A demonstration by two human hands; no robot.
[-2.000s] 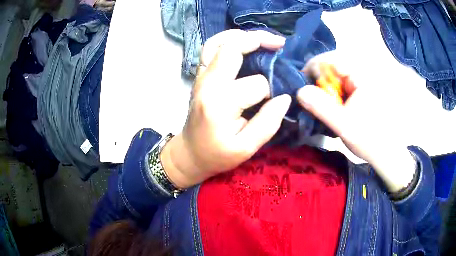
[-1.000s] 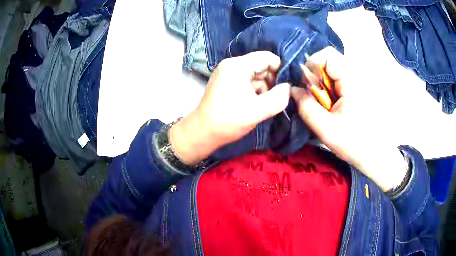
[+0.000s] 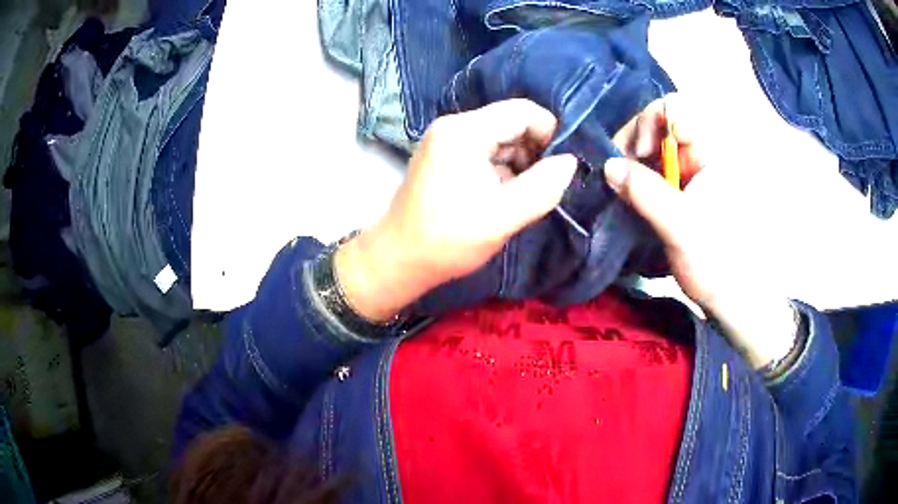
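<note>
A dark blue denim garment with pale topstitching lies bunched between my hands and reaches down to my red top. My left hand pinches a folded, stitched edge of it between thumb and fingers. My right hand pinches the denim on the right side with thumb and fingertips. The orange handle of the thread snips shows upright in my right hand; the blades cannot be made out. A short pale strand or edge shows just below my left thumb.
The denim lies over a white table. Grey-blue and dark garments with a small white tag hang over the left edge. More denim lies at the far right, light denim at the far side. A blue object stands below right.
Compared with one second ago, my right hand has shifted slightly right and its thumb now presses the denim. The orange handle has turned upright. My left hand has barely moved.
</note>
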